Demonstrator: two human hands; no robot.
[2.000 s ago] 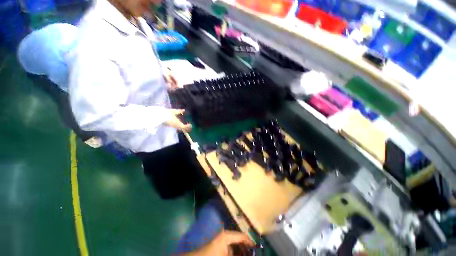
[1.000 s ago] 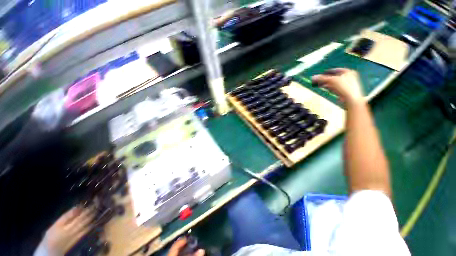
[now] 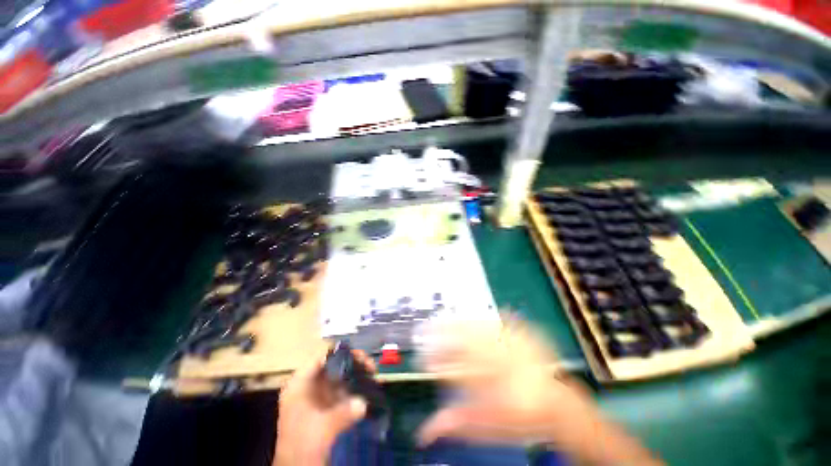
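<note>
My left hand (image 3: 314, 410) is closed around a black plastic part (image 3: 348, 371) in front of the fixture's front edge. My right hand (image 3: 501, 378) is blurred, over the fixture's front right corner, with fingers apart; no part shows in it. The silver press fixture (image 3: 401, 282) stands in the middle, with a pale green plate and dark round hole at its back. Its front nest is partly visible, and I cannot tell if it holds a part. A red button (image 3: 390, 354) is on its front edge.
Infeed cardboard (image 3: 282, 337) with a loose heap of black parts lies left. Output cardboard (image 3: 729, 314) with rows of parts lies right. A metal post (image 3: 538, 118) rises behind, under a shelf. A pink basket (image 3: 290, 107) is behind the fixture. A blurred grey sleeve (image 3: 55, 410) shows far left.
The view has swung so the fixture is central. My right hand has come from above the output cardboard back to the fixture's front. My left hand still holds a black part.
</note>
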